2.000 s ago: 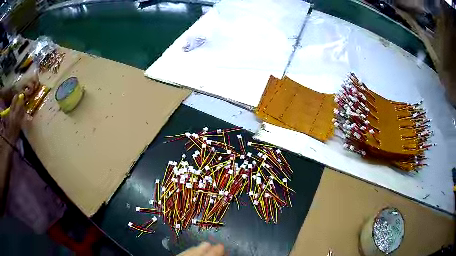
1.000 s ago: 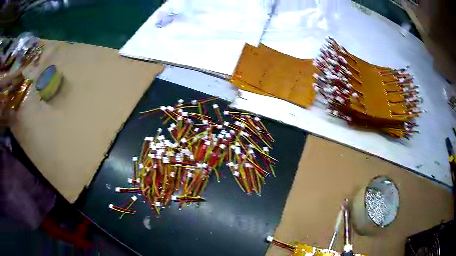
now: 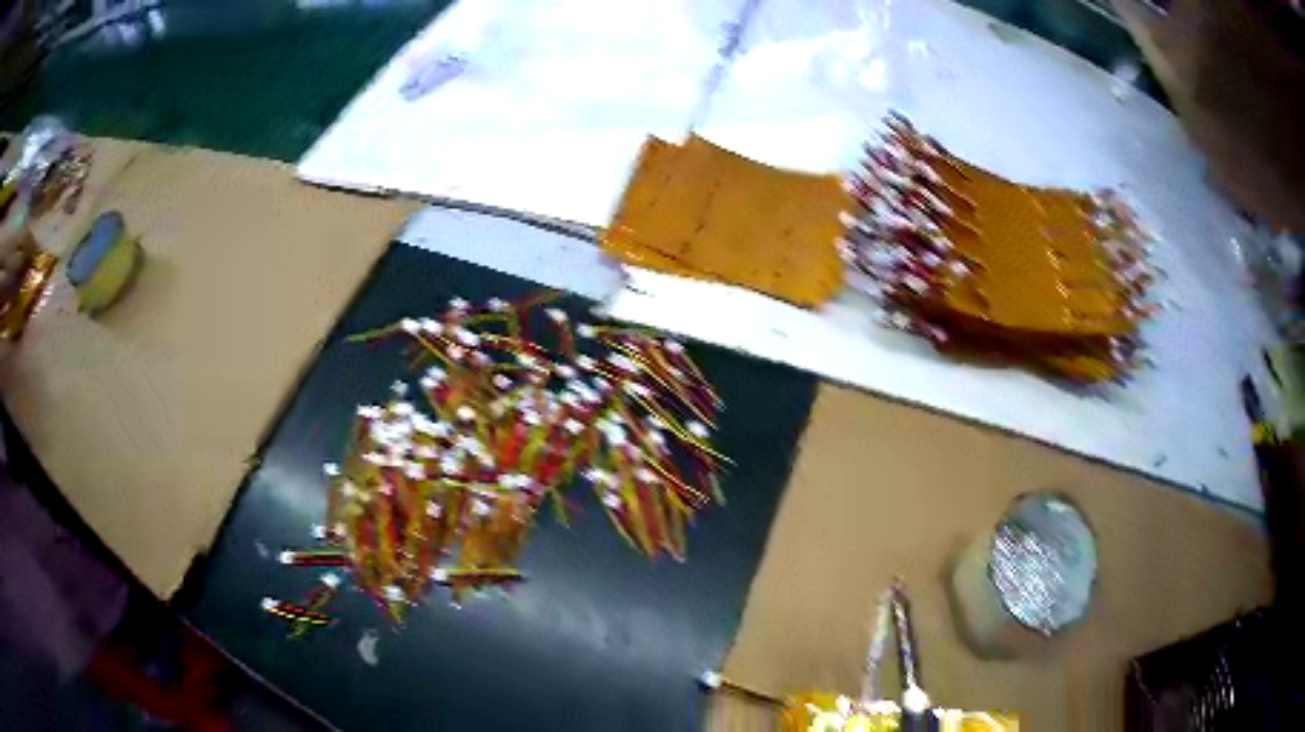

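An amber flexible circuit panel shows at the bottom edge on the brown cardboard, shiny gold. A connector lead with its white plug sticks out to its left. A slim soldering iron and a thin silvery solder wire or feed tube meet near their upper ends and reach down over the panel. Neither of my hands is in view. A loose pile of connector leads lies on the black mat. A round tin of glittering silver scrap stands to the right of the iron.
Bare amber panels and a fanned stack of finished panels lie on white sheets. A black fan frame is at lower right. A second tin is at far left, near another worker's blurred materials and sleeve.
The view has shifted right, so the bench things sit further left. The fingers seen at the bottom edge two seconds ago are gone. The panel, iron and silvery line have come into view since then.
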